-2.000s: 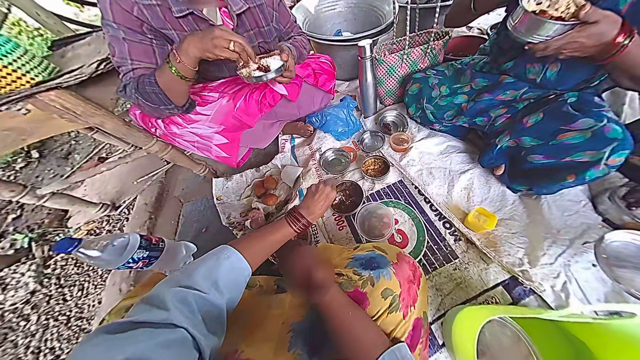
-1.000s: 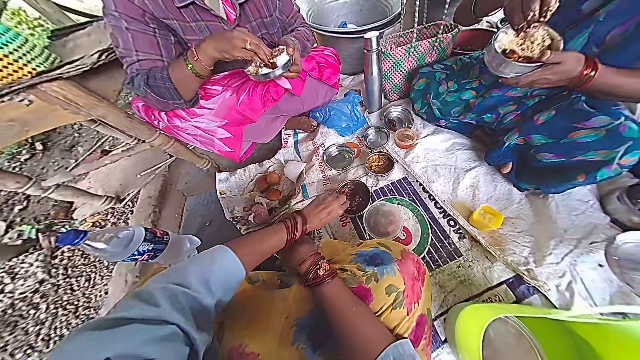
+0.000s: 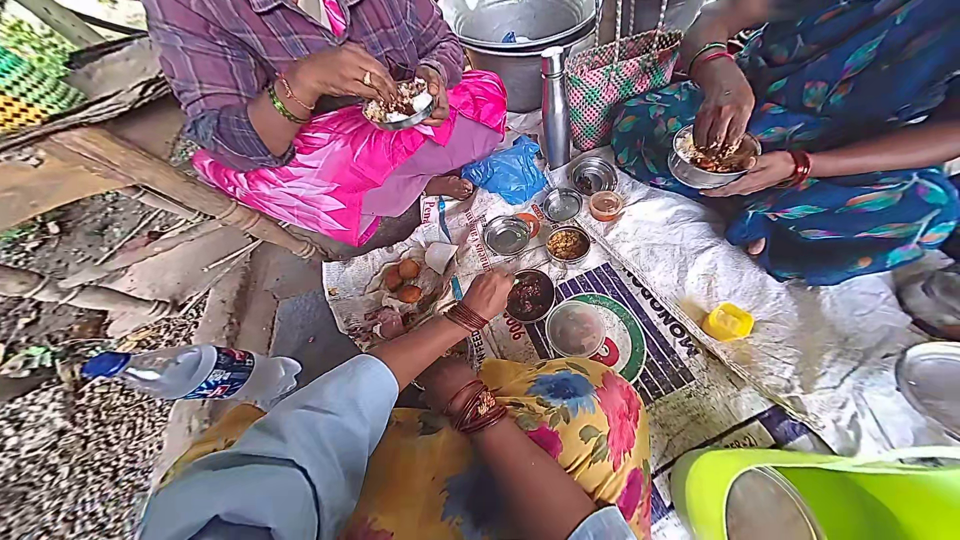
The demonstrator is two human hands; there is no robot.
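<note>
My left hand [image 3: 491, 292] is at the left rim of a steel bowl with dark food [image 3: 530, 296], its fingers bent; whether they hold the rim or some food cannot be told. My right hand [image 3: 445, 377] lies by my yellow floral garment [image 3: 577, 397], beneath my left forearm, its fingers mostly hidden. Just right of the dark-food bowl sits a round translucent container [image 3: 575, 328]. Above it are a bowl of yellowish food [image 3: 568, 244] and a nearly empty steel bowl [image 3: 506, 235]. Round brown food pieces [image 3: 409, 281] lie on newspaper to the left.
Two people sit opposite, each with a steel bowl of food [image 3: 397, 109] [image 3: 709, 161]. A steel flask [image 3: 555, 105] stands beside a woven basket [image 3: 589, 112]. A plastic bottle [image 3: 217, 373] lies at left, a yellow container [image 3: 727, 322] at right, a green tub [image 3: 862, 487] lower right.
The person at right has lowered their bowl and has fingers in its food. My left hand stays beside the dark-food bowl. The person at left still holds their bowl.
</note>
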